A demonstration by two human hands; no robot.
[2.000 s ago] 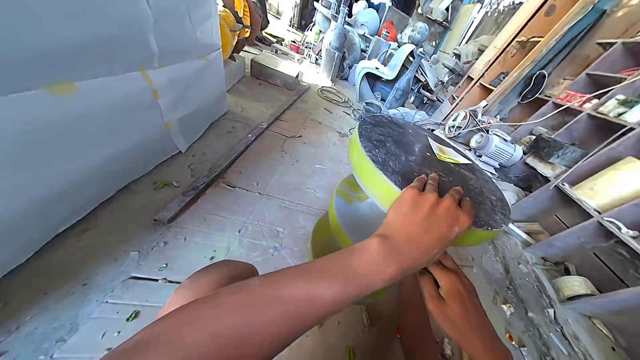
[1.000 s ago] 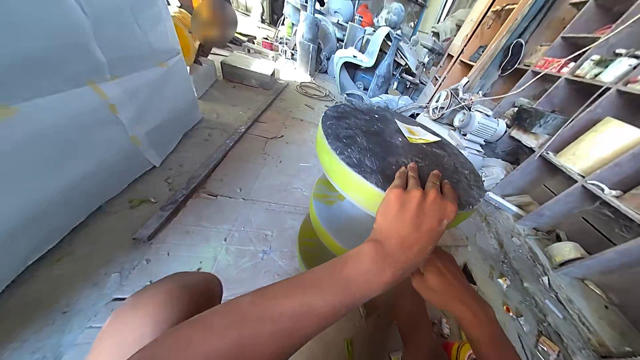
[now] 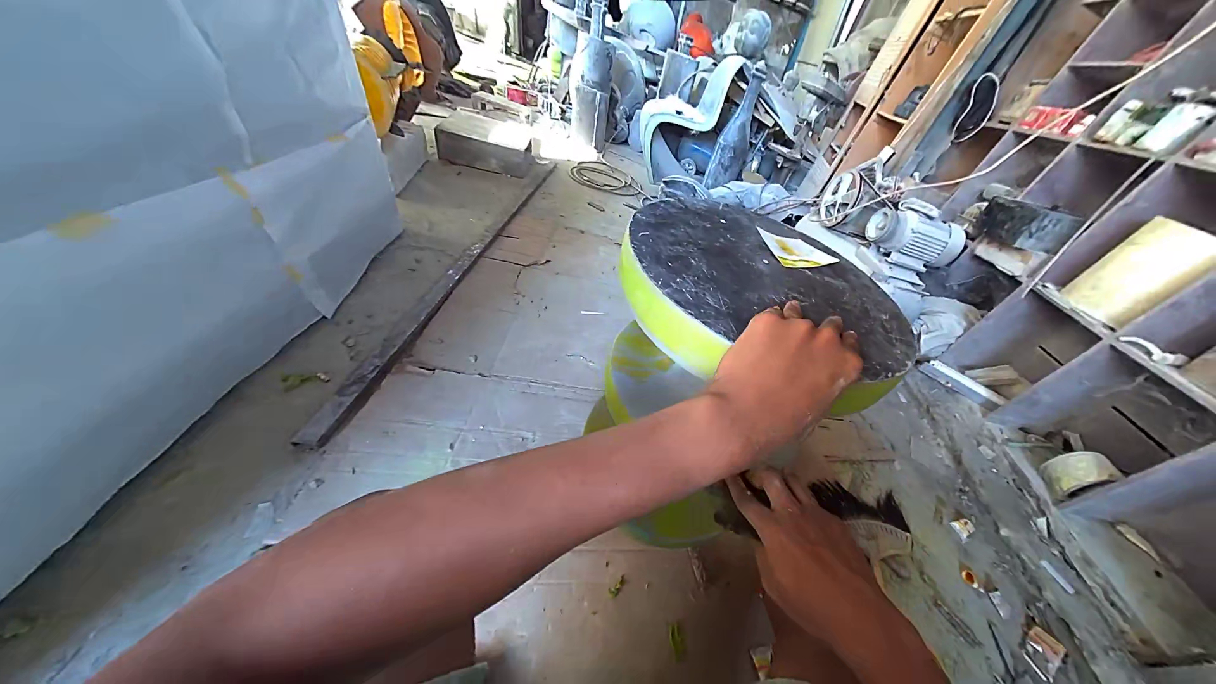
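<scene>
A round stool-like piece stands tilted before me, with a scuffed black disc top (image 3: 703,266) and a yellow-green rim. A small paper with a yellow mark (image 3: 796,249) lies on the disc. My left hand (image 3: 788,370) rests on the disc's near edge, its fingers curled onto the black face. Below it, my right hand (image 3: 807,541) is low beside the rounded grey and yellow-green body (image 3: 655,380), its fingers around something dark with black bristles (image 3: 860,503), perhaps a brush.
Hanging white sheeting (image 3: 190,237) is at the left, with a long flat bar (image 3: 427,313) on the floor. A shelf unit (image 3: 1073,323), an electric motor (image 3: 917,233) and debris are at the right. A coiled cable (image 3: 605,178) and a clutter of chairs lie ahead.
My right hand's dark bristled thing now shows beside the body; it was not visible before. My left hand stays on the disc, its fingers now more curled.
</scene>
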